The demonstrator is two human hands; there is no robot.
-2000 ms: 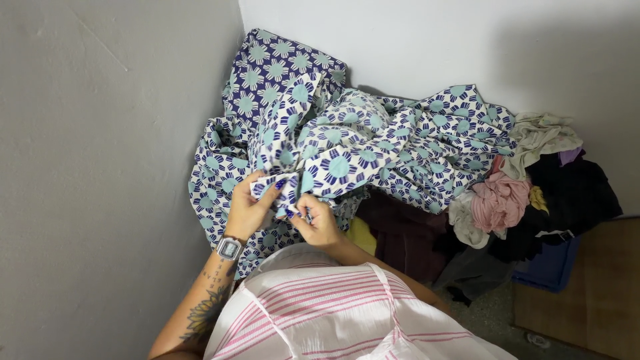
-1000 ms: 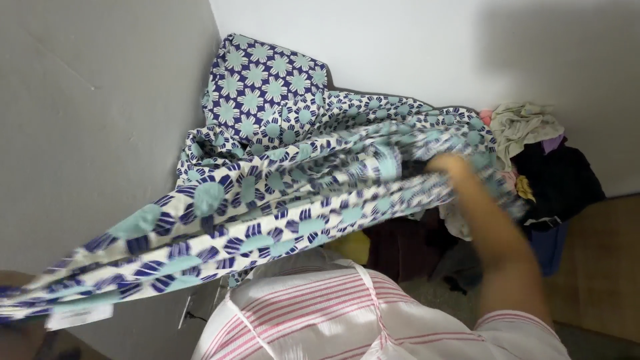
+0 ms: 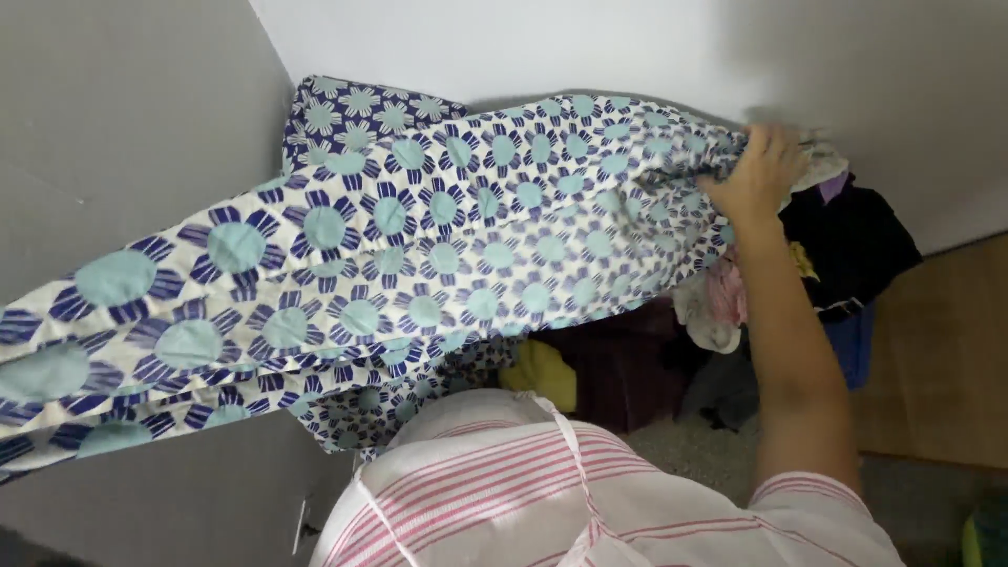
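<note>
A large floral-print cloth [image 3: 472,244], white with teal and dark blue flowers, stretches from the left edge of the head view to the upper right. At its gathered right end is my right hand [image 3: 756,173], slightly blurred, with the fabric bunched between thumb and fingers. My left hand is out of view, beyond the left side, where the cloth runs out of the picture. Behind the cloth, in the corner, stands a dark blue piece with pale flowers [image 3: 362,114]. More floral fabric [image 3: 394,402] hangs below the stretched part.
Grey and white walls meet at the upper left. Beyond my right arm lie black clothing [image 3: 846,236], a pink cloth [image 3: 726,291] and a blue container [image 3: 858,346]. Yellow fabric [image 3: 543,374] and dark maroon fabric [image 3: 622,362] lie below the cloth. A wooden surface [image 3: 937,354] is at right.
Both hands were together at the bunched cloth two seconds earlier. My right hand has moved to the upper right, my left has left the view, and the cloth is now spread wide.
</note>
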